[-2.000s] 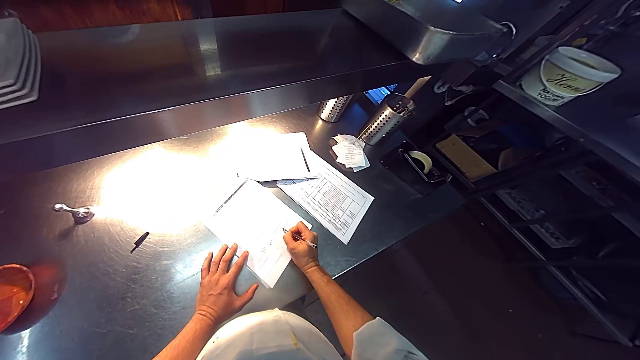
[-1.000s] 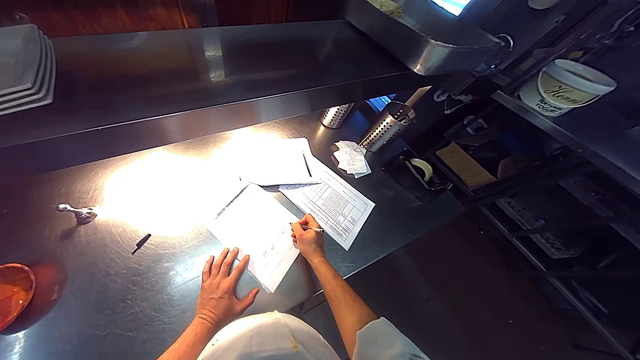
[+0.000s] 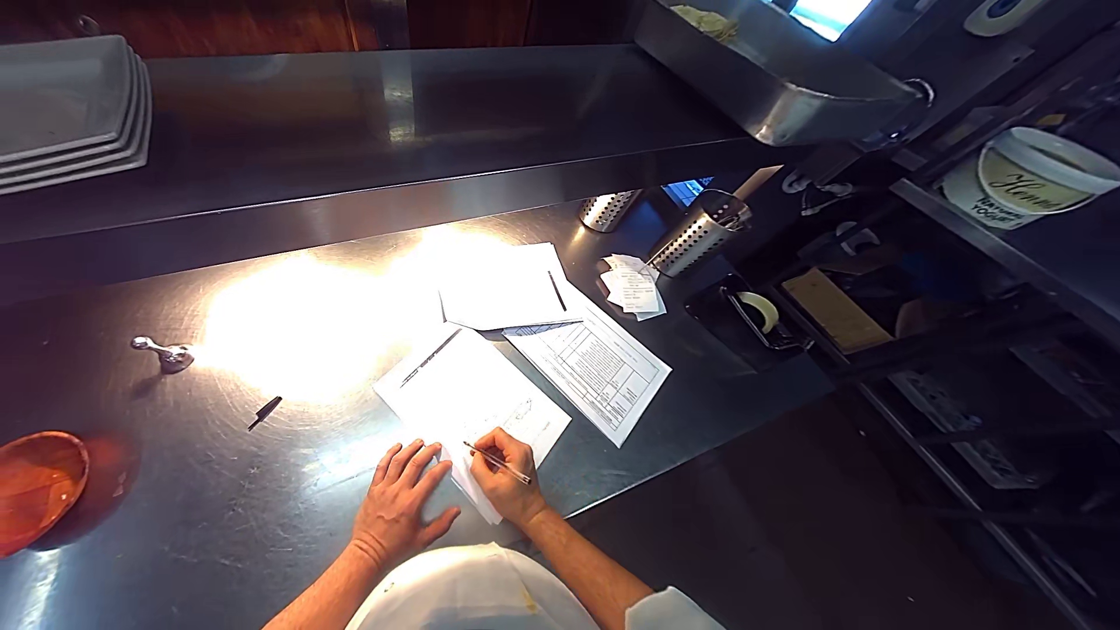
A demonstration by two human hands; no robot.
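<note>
My right hand (image 3: 507, 477) holds a ballpoint pen (image 3: 497, 462), its tip at the lower part of a white sheet of paper (image 3: 468, 381) that bears some handwriting. Fingers spread, my left hand (image 3: 407, 499) rests on the steel counter and touches the sheet's lower left edge. Beyond the sheet, to the right, lies a printed form (image 3: 604, 363), partly under another white paper (image 3: 503, 284) with a dark, thin item on it. A black pen cap (image 3: 264, 413) lies on the counter to the left.
Paper slips (image 3: 634, 287) lie beside a perforated steel cutlery holder (image 3: 700, 236). At left stand a chrome call bell (image 3: 164, 354) and an orange bowl (image 3: 44, 490). A steel shelf (image 3: 394, 131) above the counter holds stacked plates (image 3: 70, 109) and a metal pan (image 3: 787, 105).
My right hand has moved down and left across the sheet with the pen in it, closer to my left hand. My left hand has stayed nearly in place.
</note>
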